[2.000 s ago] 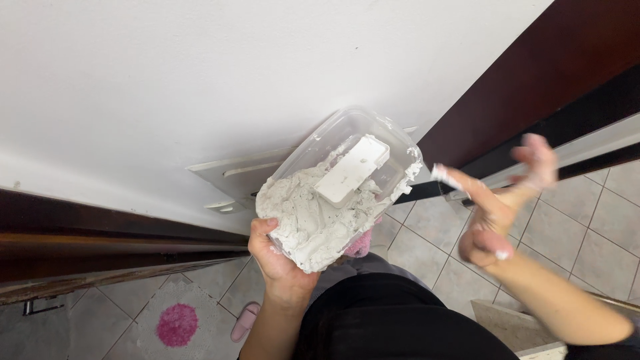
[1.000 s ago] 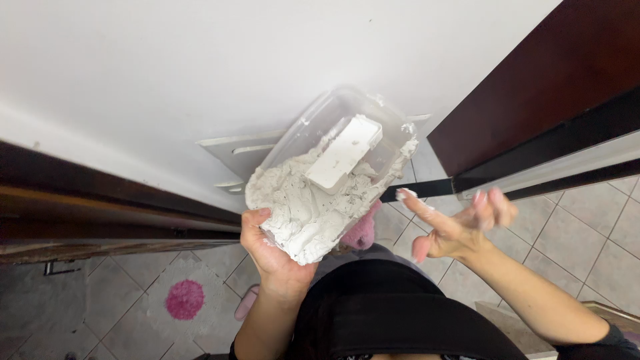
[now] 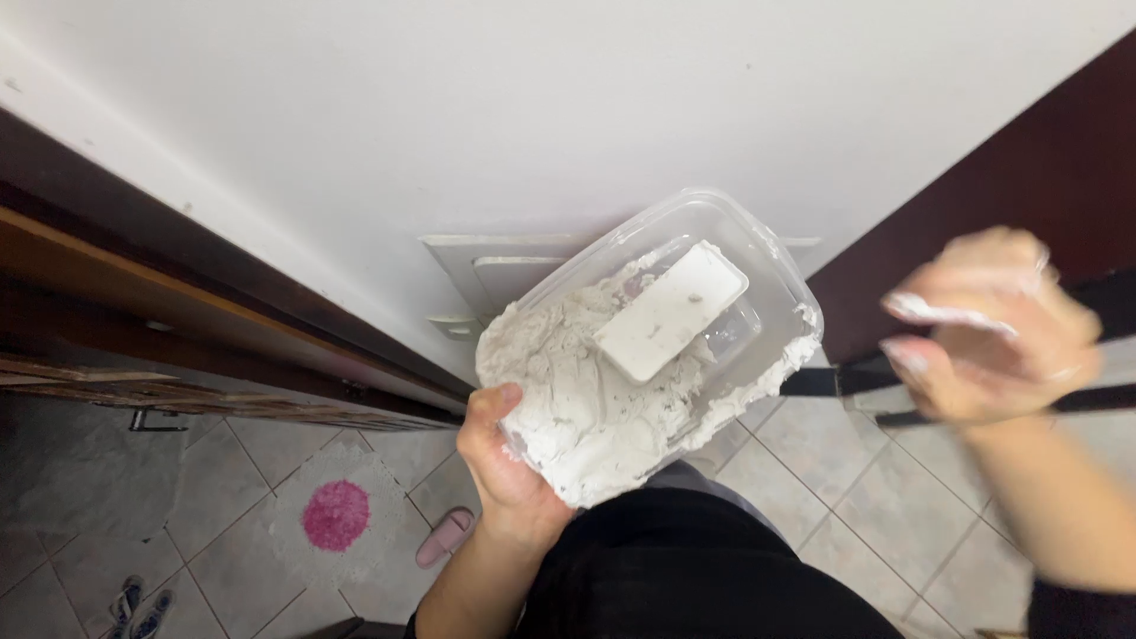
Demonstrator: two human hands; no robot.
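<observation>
My left hand grips the lower left end of a clear plastic tub, its thumb over the rim. White paste, like plaster or filler, fills the tub's near end and is smeared along the right rim. On the paste lies a white rectangular block or lid-like piece, tilted toward the tub's far end. Raised to the right of the tub, my right hand is blurred, with curled fingers and white paste on thumb and fingertips. It touches neither tub nor block, and no object shows in it.
A white wall stands ahead, with a panel and a small switch plate low behind the tub. Dark wooden door frames flank it. On the tiled floor are a pink round mat, a pink slipper and patterned sandals.
My right hand has risen and its fingers, spread before, are now curled. My left hand keeps its hold on the tub.
</observation>
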